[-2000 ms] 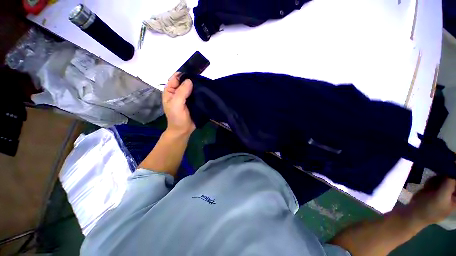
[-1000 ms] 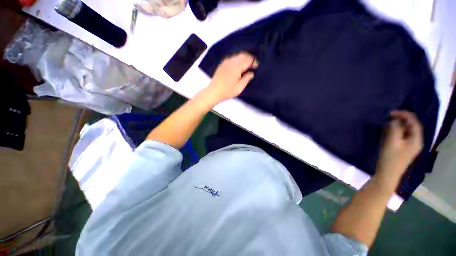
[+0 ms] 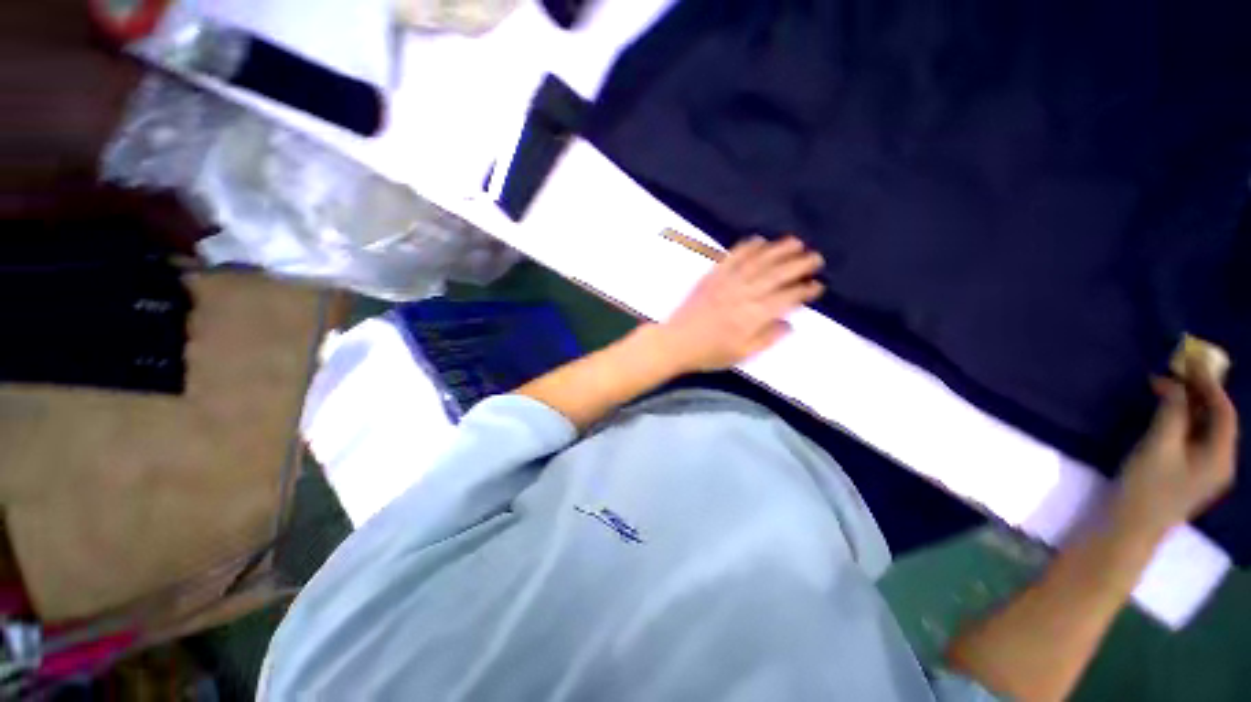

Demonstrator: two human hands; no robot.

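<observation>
A large dark navy garment point(image 3: 947, 206) lies spread over the white table and runs out of the top and right of the picture. My left hand point(image 3: 748, 302) is palm down at the garment's near edge, fingers a little apart, holding nothing. My right hand point(image 3: 1191, 446) is at the far right over the garment. It holds a small brass-yellow thing point(image 3: 1202, 359), which looks like the thread snips; the blades cannot be made out.
A black phone point(image 3: 538, 148) lies left of the garment. A short brown strip point(image 3: 693, 244) is beside my left hand. A black flask point(image 3: 309, 85) and part of a cream bundle point(image 3: 456, 14) are farther left. Plastic bags point(image 3: 309, 206) and a blue crate point(image 3: 501, 346) are below the table edge.
The garment, earlier held up between both hands, now lies spread farther up and right. My left hand has moved right and down, my right hand right and slightly down. The view has shifted.
</observation>
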